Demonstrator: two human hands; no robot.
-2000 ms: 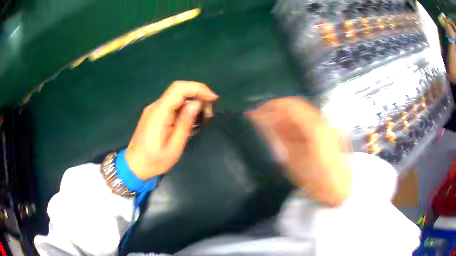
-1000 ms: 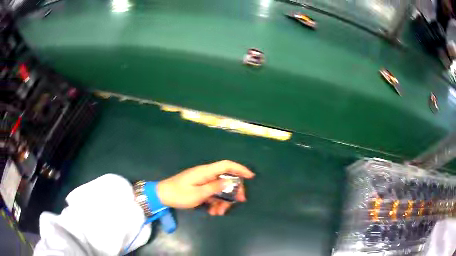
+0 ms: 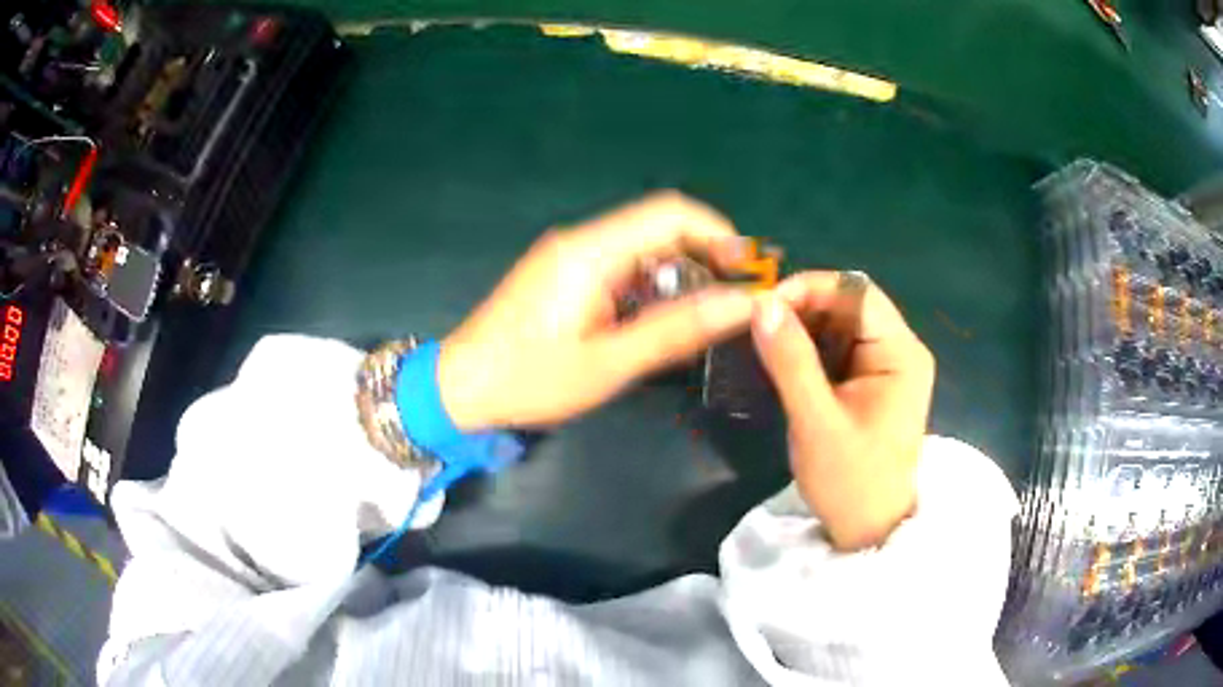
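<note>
My left hand (image 3: 604,315) holds a small shiny watch housing (image 3: 667,279) between its thumb and fingers, above the dark green mat. An orange flex cable (image 3: 761,266) shows at the fingertips, where both hands meet. My right hand (image 3: 858,389) pinches at the cable's lower end with thumb and index finger. A dark, flat rectangular screen (image 3: 742,376) hangs below the fingertips, partly hidden by the right hand. The housing's inside is blurred and mostly covered by my fingers.
A black fixture machine (image 3: 201,121) with red digits and a watch unit in its nest stands at left. Stacked clear blister trays (image 3: 1127,443) with black and orange parts stand at right. Yellow tape (image 3: 751,65) runs along the mat's far edge, with small parts beyond at upper right.
The view has tilted down. My right hand has come back into view and joined my left hand, which still holds the housing. The orange cable and dark screen now show.
</note>
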